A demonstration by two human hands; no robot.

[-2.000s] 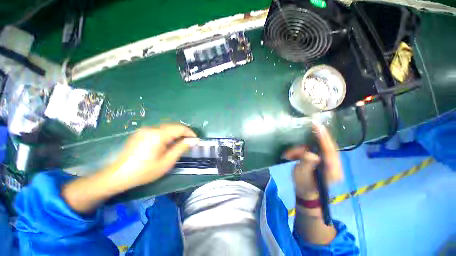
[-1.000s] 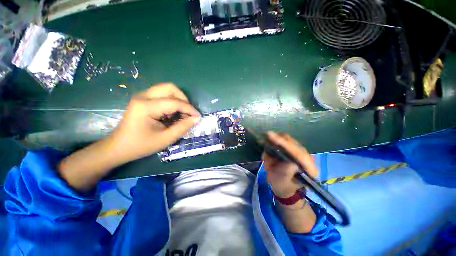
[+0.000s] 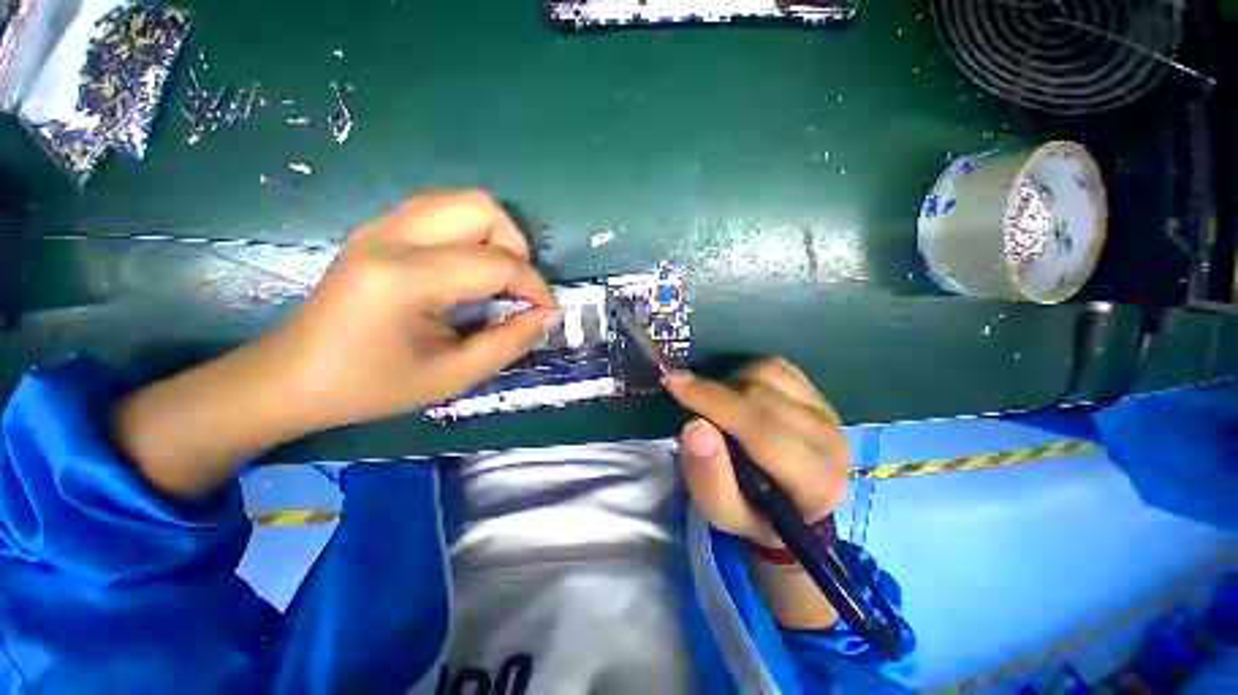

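Observation:
A phone assembly [image 3: 530,384] lies on the green bench mat in front of me, pale strips at its left part and a small board with a blue spot at its right end. My left hand [image 3: 421,312] is over its left part, thumb and forefinger pinched at the pale strips; what lies between the fingertips is too small to tell. My right hand [image 3: 767,455] grips the black soldering iron [image 3: 801,536] like a pen. The iron's thin tip points up-left over the board; whether it touches cannot be told.
A bag of components [image 3: 122,75] lies at the upper left, with loose components [image 3: 224,106] beside it. A translucent tape roll [image 3: 984,224] with silvery material inside stands at the right. A round fan grille [image 3: 1059,41] is at the upper right. Another phone assembly [image 3: 699,14] is cut off at the top edge.
My right hand has come from the tape roll to the board, bringing the iron's tip over it. My left hand stays at the assembly. The view has shifted, so the fan and second assembly sit higher.

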